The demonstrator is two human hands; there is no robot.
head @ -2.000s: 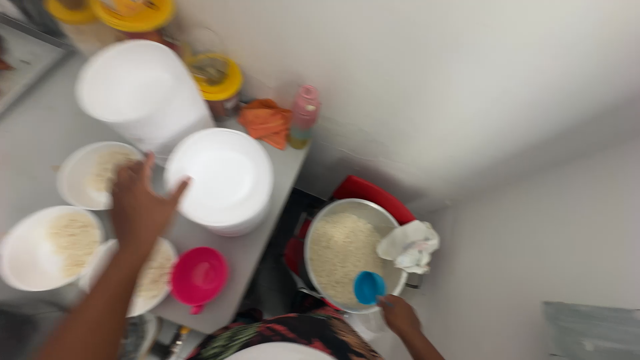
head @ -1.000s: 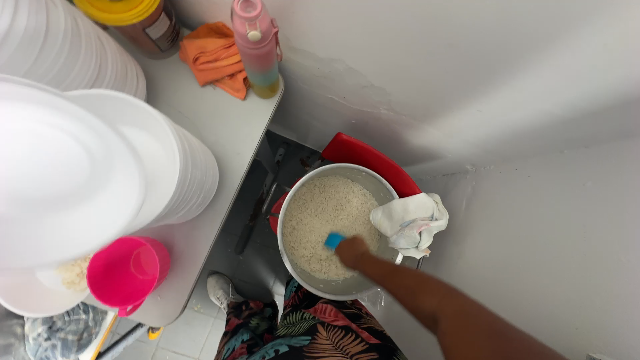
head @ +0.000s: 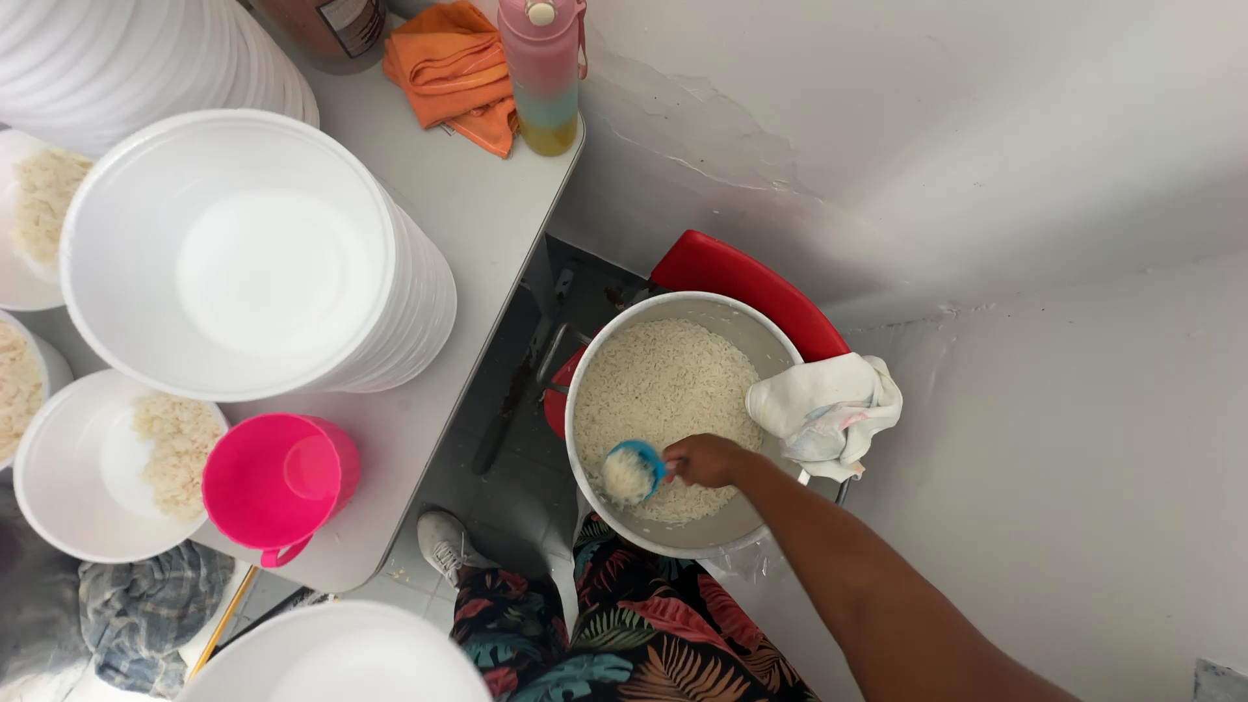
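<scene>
My right hand (head: pixel 704 460) grips the handle of a blue plastic scoop (head: pixel 635 472), which is heaped with rice inside a large metal pot (head: pixel 780 341). Cooked-looking white rice (head: pixel 658 380) fills much of that pot, and a white cloth (head: pixel 829 409) hangs over its right rim. My left hand is out of sight; a white foam bowl (head: pixel 341 658) shows at the bottom edge, and whether a hand holds it is hidden. On the table, a bright pink plastic mug (head: pixel 281 481) stands beside a white foam bowl (head: pixel 73 478) with rice in its right side.
Tall stacks of foam bowls (head: pixel 414 292) occupy the grey table (head: pixel 487 224), with more rice bowls at far left. An orange cloth (head: pixel 458 73) and a pink-to-yellow bottle (head: pixel 543 83) stand at its back corner. The pot rests on a red chair (head: pixel 751 288) by the wall.
My left hand, over the rice bowls two seconds ago, has left the view. The blue scoop has moved to the pot's lower left and now shows a load of rice. The view has shifted.
</scene>
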